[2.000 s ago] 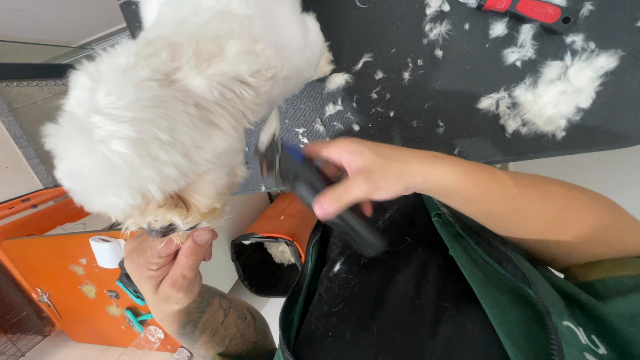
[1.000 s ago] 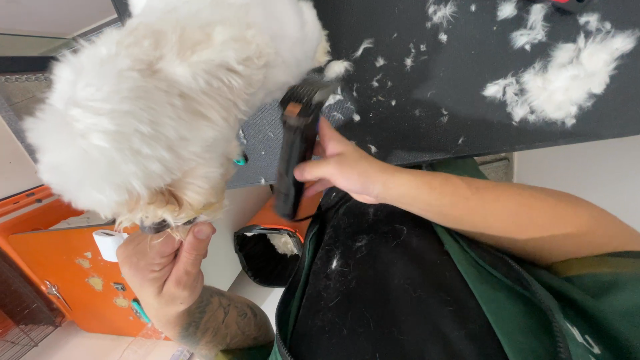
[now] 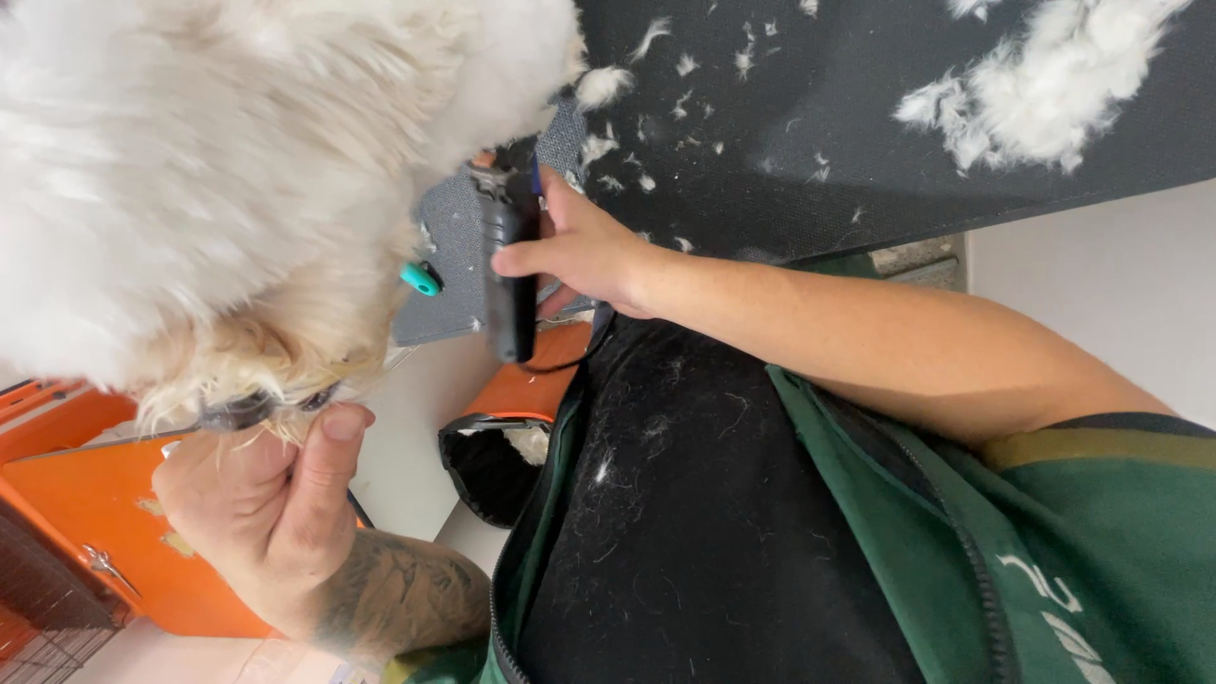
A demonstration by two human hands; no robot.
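A white, fluffy dog (image 3: 285,171) fills the upper left of the head view, its cream-tinged muzzle low down. My left hand (image 3: 275,484) grips the muzzle from below, the thumb beside its dark parts. Above a tattooed forearm, that hand's fingers are partly hidden. Black electric hair clippers (image 3: 513,266) with a cord are in my right hand (image 3: 579,247), their body pointing down in the picture. The clipper head is up against the dog's coat, and its blade is hidden.
Cut white fur (image 3: 1045,85) lies in a heap and loose tufts on the dark grooming table (image 3: 836,190). A teal object (image 3: 421,278) rests beside the muzzle. Below the table edge is an orange container (image 3: 546,366) with a black opening. Scissors (image 3: 109,567) show against an orange panel (image 3: 85,494).
The clippers have turned from a slant to nearly upright in the picture, and their head has come up against the dog's coat. My left hand still holds the muzzle. The view has moved closer.
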